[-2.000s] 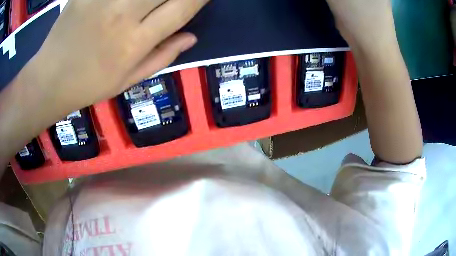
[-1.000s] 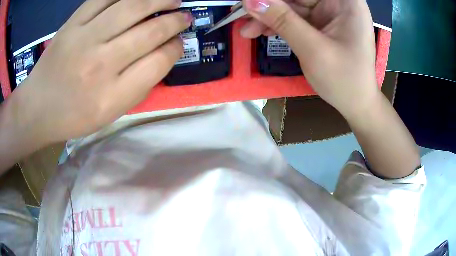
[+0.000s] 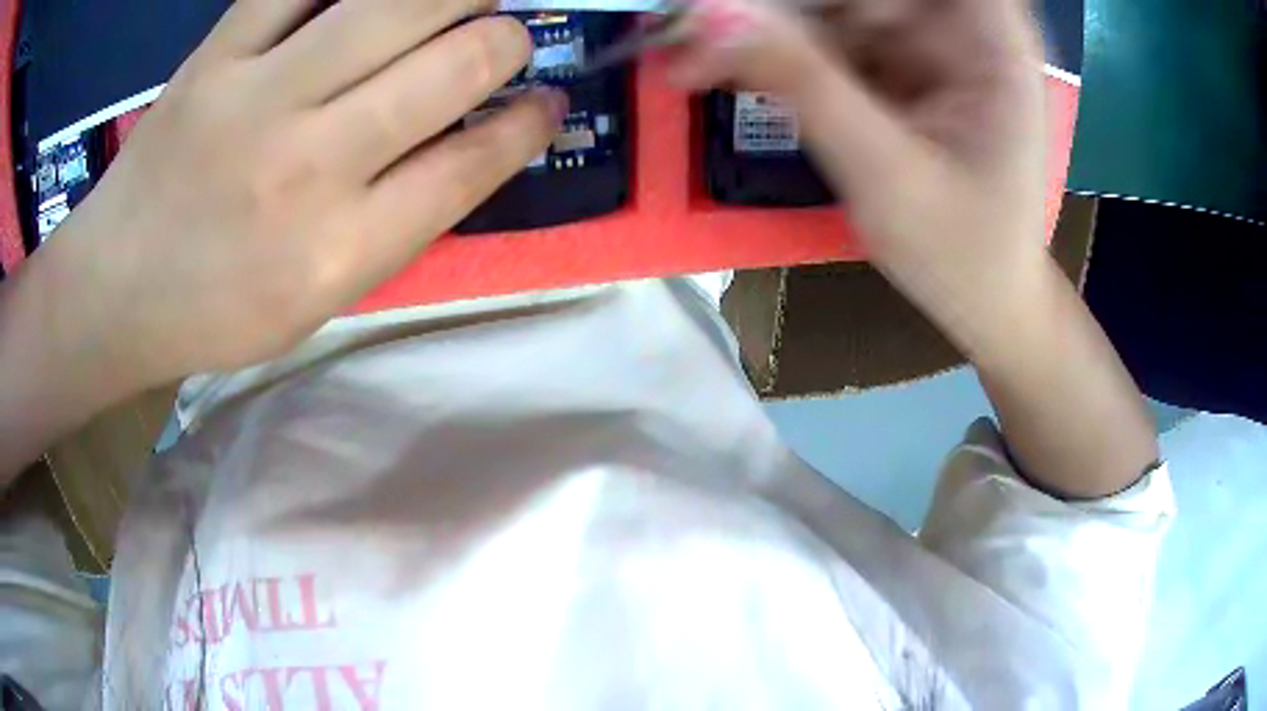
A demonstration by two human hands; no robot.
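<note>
A red foam tray (image 3: 542, 260) holds black phones without back covers. My left hand (image 3: 313, 181) lies over one phone (image 3: 556, 195), its fingertips at the phone's inside, covering most of its label. My right hand (image 3: 917, 125) is blurred and holds slim tweezers (image 3: 621, 53) between thumb and finger, pointing left over the same phone. A second phone (image 3: 750, 164) is partly hidden under my right hand. Another phone (image 3: 63, 181) shows at the far left. The top edge of the frame cuts off part of my right hand.
A black strip with a white edge (image 3: 104, 56) lies across the tray. A dark green mat (image 3: 1174, 104) is at the upper right. Cardboard boxes (image 3: 862, 333) stand below the tray. My pale smock (image 3: 528, 514) is close to the tray's front edge.
My hands have come down over the phones, and the tweezers have come into view. In the last second, my left fingers moved further over the phone's label and my right hand blurred.
</note>
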